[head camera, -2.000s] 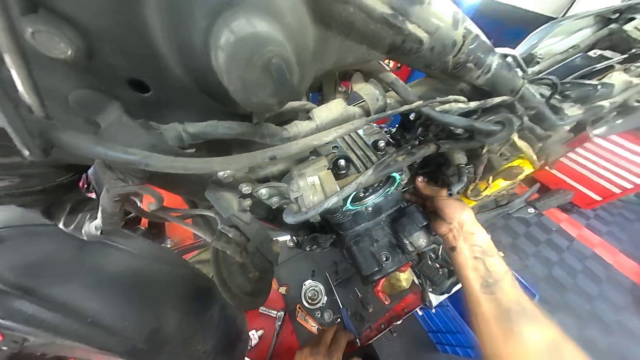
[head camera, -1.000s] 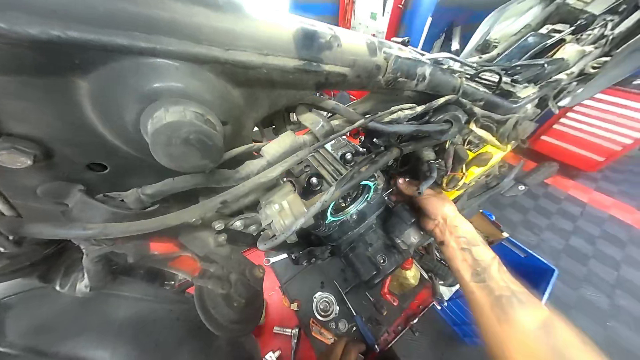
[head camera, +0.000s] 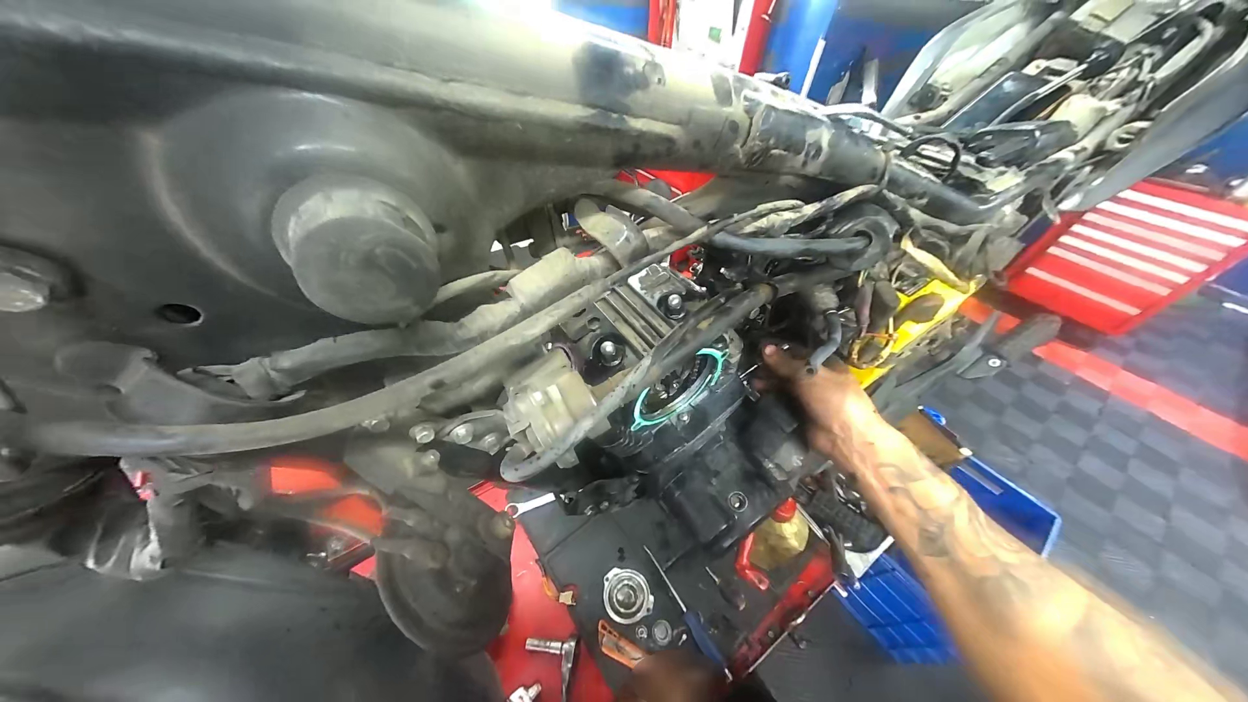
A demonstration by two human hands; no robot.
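My right hand [head camera: 804, 375] reaches in behind the motorcycle engine [head camera: 712, 444], its fingertips by the side of the block near a short rubber hose [head camera: 827, 343]. What its fingers touch is hidden. Left of it, a teal gasket edge or sealant bead [head camera: 680, 395] rings a round opening in the engine. The finned cylinder head [head camera: 629, 327], with its nuts, sits beside that opening, and a cable crosses in front. My left hand [head camera: 673, 680] shows only as a dark, blurred shape at the bottom edge, near an orange-handled tool [head camera: 619, 643]; its fingers cannot be made out.
The frame tube [head camera: 682, 107] and a long hose [head camera: 322, 419] cross above the engine. Below lie a round metal part [head camera: 627, 596], a blue-handled screwdriver [head camera: 697, 634] and a socket tool [head camera: 565, 655]. A blue crate [head camera: 897, 604] stands right, a red tool cabinet [head camera: 1131, 253] behind.
The view has shifted, showing more of the frame and cabinet. My right hand stays at the engine's side. My left hand shows less at the bottom edge than two seconds ago.
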